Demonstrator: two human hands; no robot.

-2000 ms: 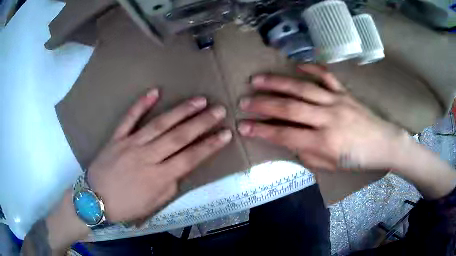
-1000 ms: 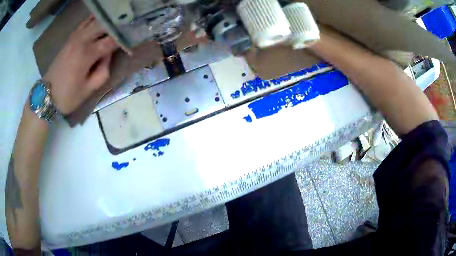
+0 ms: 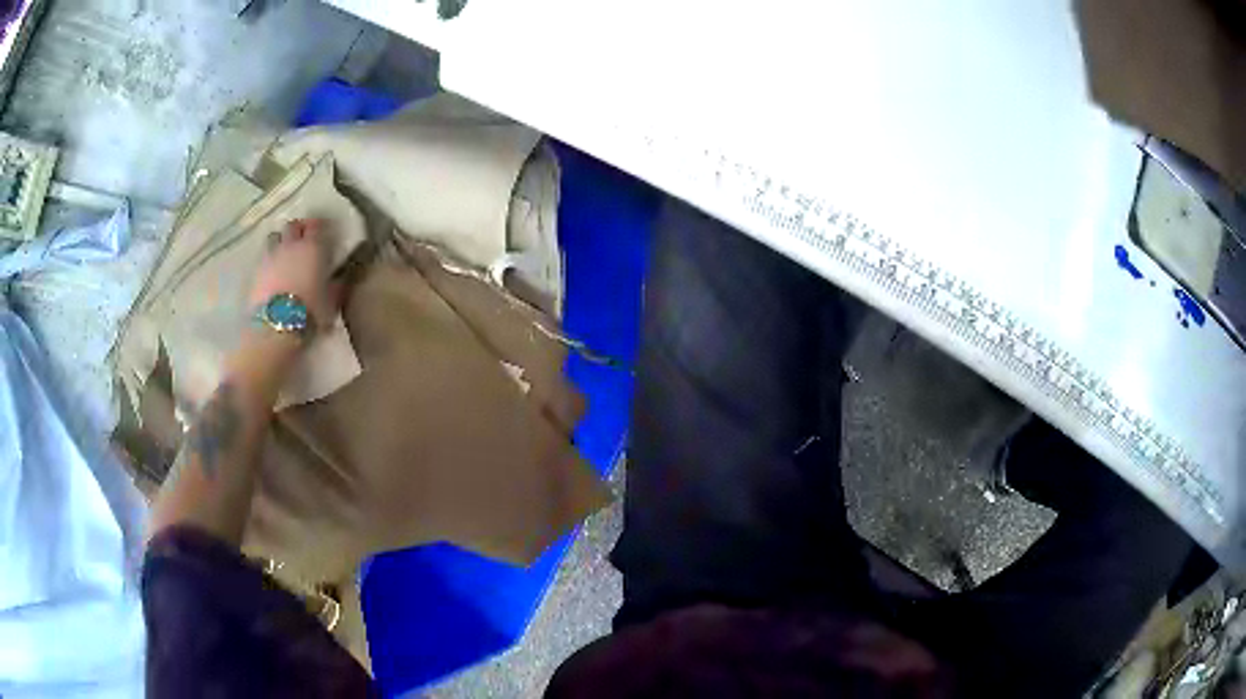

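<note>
A pile of brown and beige cloth pieces point(image 3: 410, 410) lies on a bright blue surface to the left of the table. My left hand point(image 3: 303, 266), with a watch on its wrist, reaches down onto the upper left of the pile, at a lighter beige piece. Its fingertips are partly hidden and small, so whether it grips a piece cannot be told. A rolled or folded beige bundle point(image 3: 458, 191) lies at the back of the pile. My right hand is not in view.
The white table point(image 3: 875, 109) with a printed ruler along its edge fills the upper right. Brown cloth point(image 3: 1175, 68) and a cream plate point(image 3: 1178, 219) are at its far right. A pale blue-white sheet point(image 3: 55, 505) hangs at left. My dark-clothed legs are below.
The view has swung left and down, from the sewing machine to the cloth pile. My left hand has moved from the table to the pile. My right arm has left the picture.
</note>
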